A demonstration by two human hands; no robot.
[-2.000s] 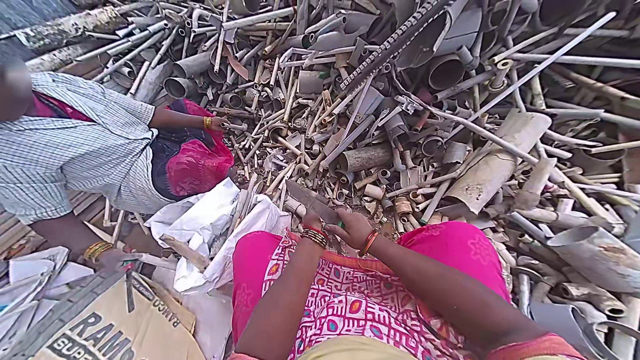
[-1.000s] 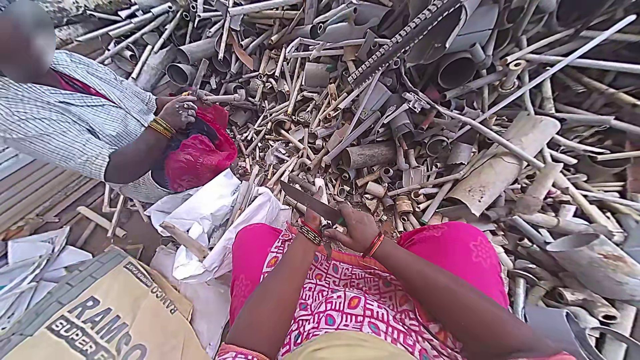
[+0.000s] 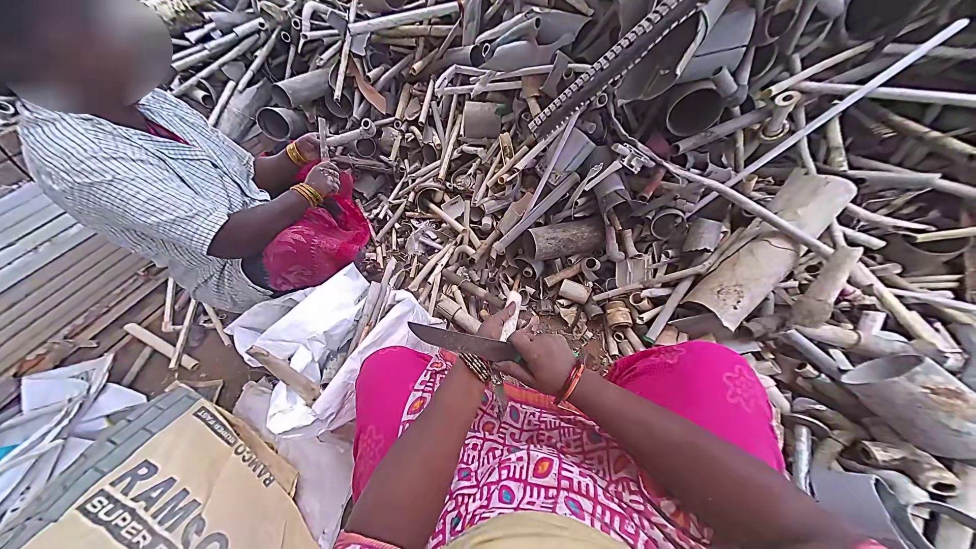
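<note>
In the head view, my right hand (image 3: 545,358) is closed on the handle of a large knife (image 3: 457,341), whose blade points left over my left wrist. My left hand (image 3: 492,326) grips a short whitish pipe piece (image 3: 512,313), held upright just beyond the blade. Both hands are close together above my lap, and part of the left hand is hidden behind the knife and right hand. Broken pipe pieces and fittings lie in front of my knees, among them a short pipe fitting (image 3: 573,291).
A co-worker (image 3: 175,206) sits at the left, holding a tool or pipe piece. White sacking (image 3: 313,313) with pipe pieces lies beside my knee, near a printed cardboard-coloured sack (image 3: 183,488). A large heap of scrap pipes (image 3: 568,238) spreads ahead and right.
A whitish pipe piece now stands up clearly in my left hand. The knife remains in my right hand. The co-worker's hands have come together over the edge of the heap.
</note>
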